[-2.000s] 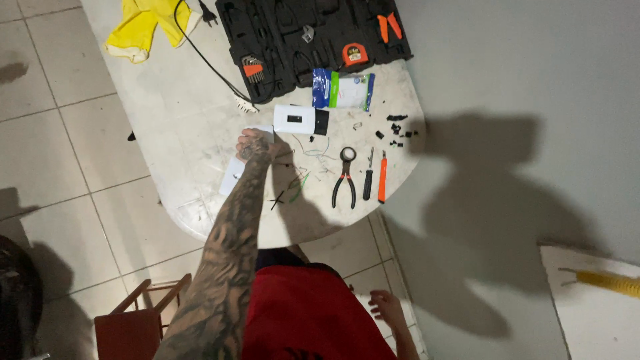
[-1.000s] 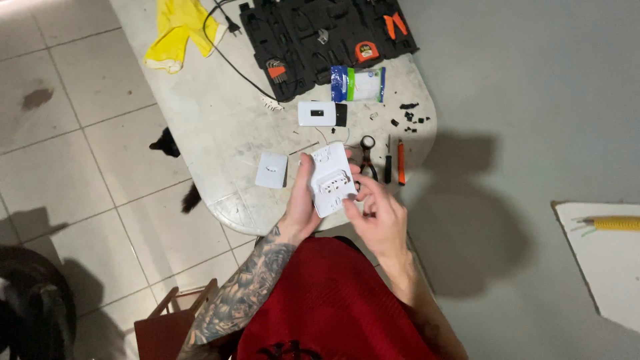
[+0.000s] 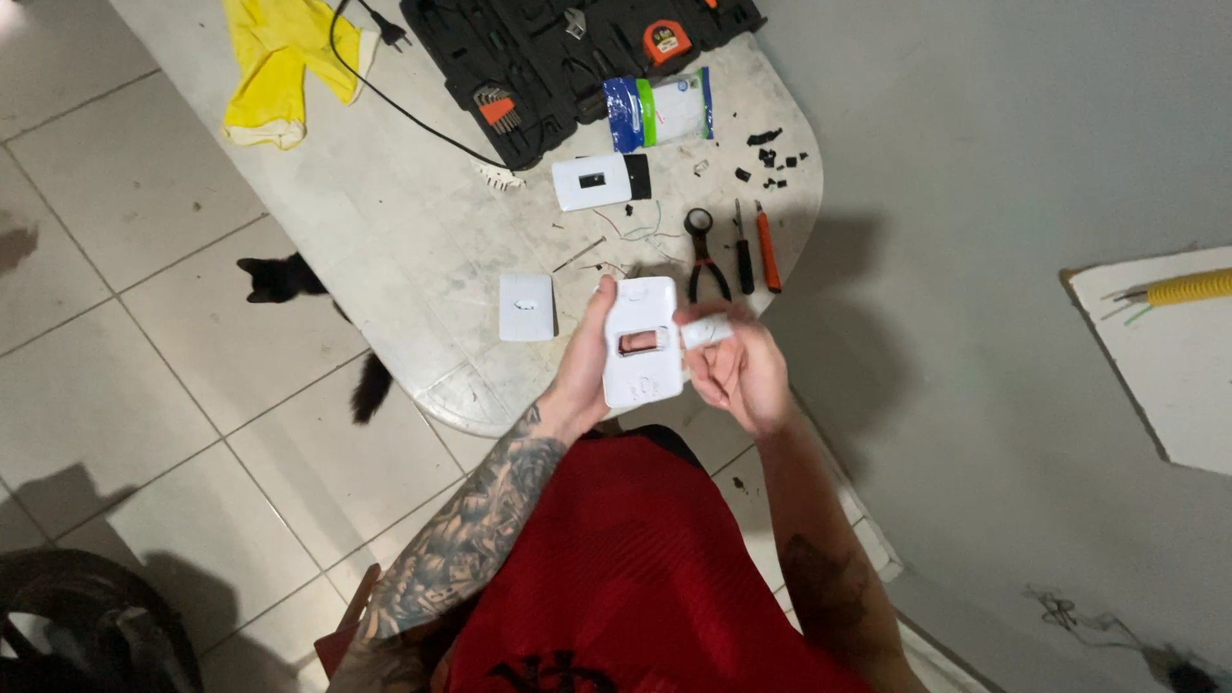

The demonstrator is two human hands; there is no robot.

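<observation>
My left hand grips a white plastic wall plate with a rectangular opening, through which a finger shows. Just right of it, my right hand pinches a small white plastic piece. A second white plate lies flat on the table to the left. Beyond the hands, another white plate with a dark slot overlaps a black piece. Pliers with dark and red handles, a screwdriver and an orange-handled tool lie side by side at the right.
A black tool case, a blue, green and white packet, yellow gloves and a black plug cable are on the table. Black scraps lie near its right edge. A black cat is on the floor at left.
Two seconds ago my left hand was down on the table and my right hand hung low; both are now at the held plate. The small white piece is now apart from it in my right hand.
</observation>
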